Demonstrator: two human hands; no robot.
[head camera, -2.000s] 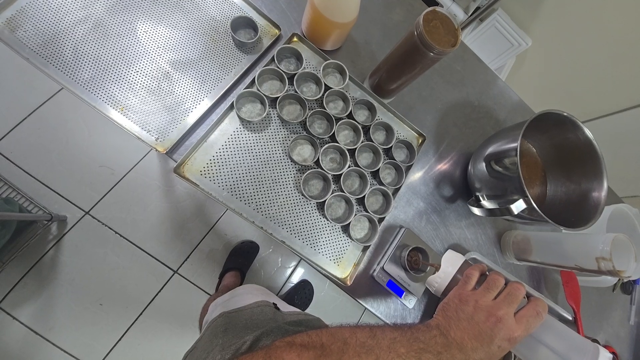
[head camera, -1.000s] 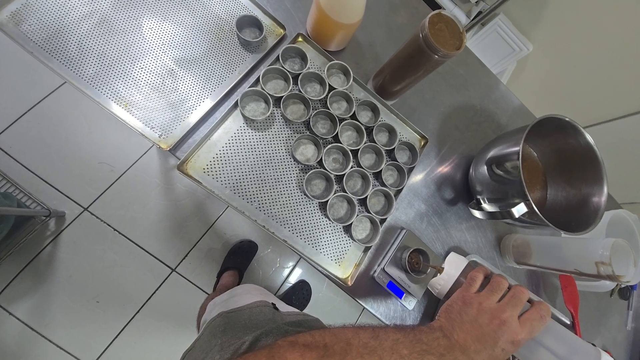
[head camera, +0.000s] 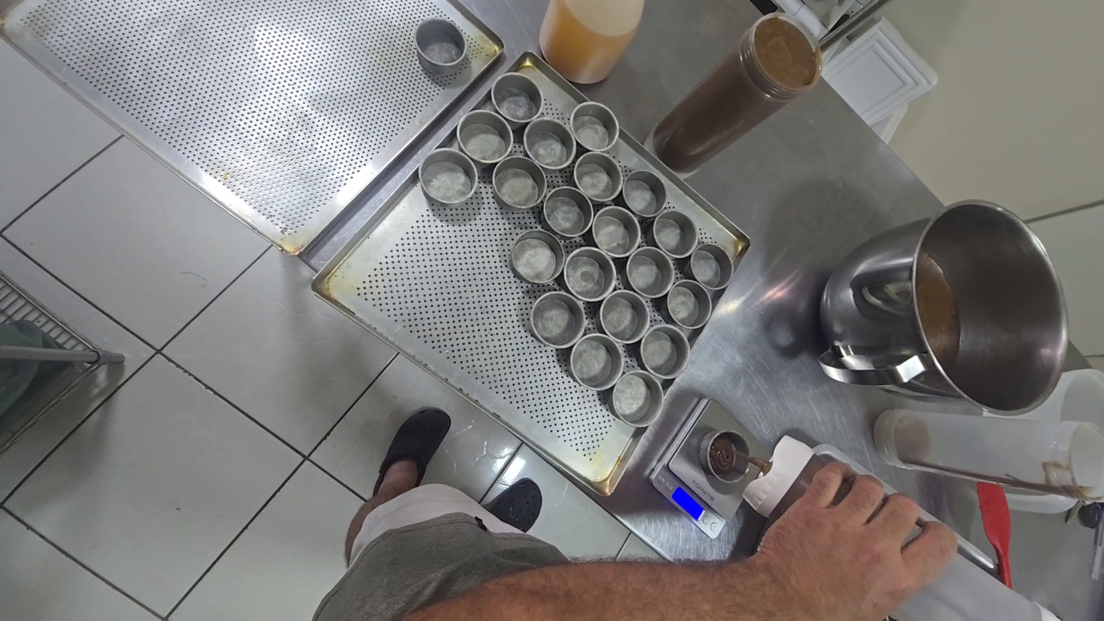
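Note:
In the head view my left hand grips a plastic dispensing bottle from above, fingers curled over it. Its white cap points left. Between the cap and a small round metal mould is a brown strand; brown paste lies in the mould. That mould sits on a digital scale with a lit blue display. My right hand is not in view. Several similar moulds without paste, one of them here, stand on a perforated metal tray up and left of the scale.
A second perforated tray at upper left bears one mould. Along the table stand a container of orange liquid, a tall brown-filled container and a steel mixing bowl. A smeared clear container and red spatula lie at right.

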